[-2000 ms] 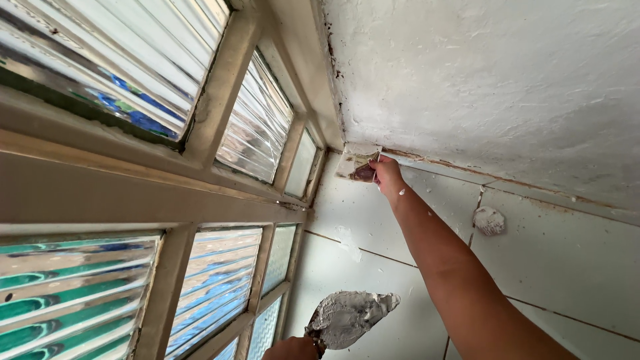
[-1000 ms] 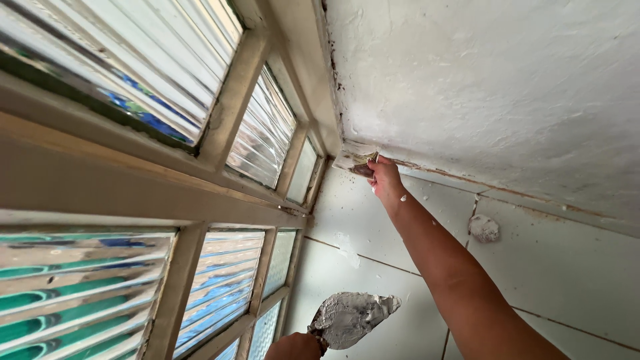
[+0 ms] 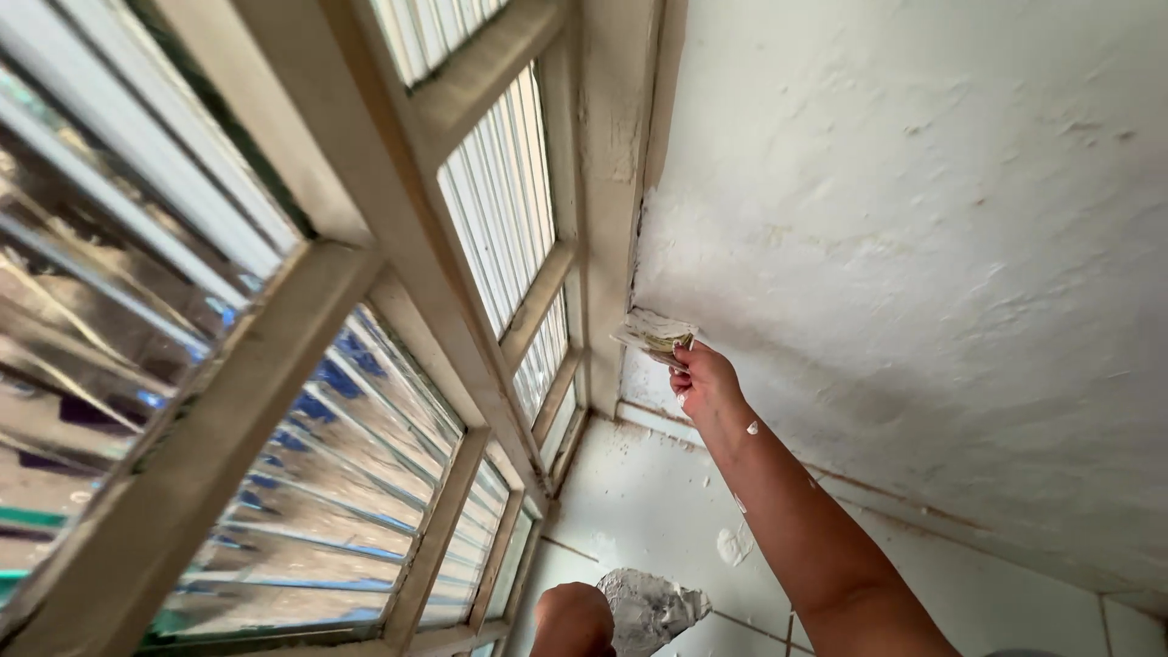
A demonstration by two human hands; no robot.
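My right hand [image 3: 704, 376] grips a flat, plaster-smeared scraper blade [image 3: 655, 336]. Its edge lies against the white plastered wall [image 3: 876, 274] beside the window frame, above the tiles. White spots of plaster dot the hand and forearm. Low in the view, my left hand [image 3: 573, 620] is closed around the handle end of a trowel [image 3: 650, 610]; the handle itself is hidden by the fist. Grey-white wet plaster covers the trowel's blade, which points right.
A beige window frame [image 3: 338, 182] with ribbed glass panes fills the left side. Pale tiles [image 3: 639, 493] with dark joints and a blob of plaster [image 3: 735, 545] lie below the plastered wall. A brownish ledge line runs along the wall's lower edge.
The right hand with its scraper has moved from the corner at the tile edge up onto the plastered wall beside the frame. The view has shifted. The left hand still holds the loaded trowel.
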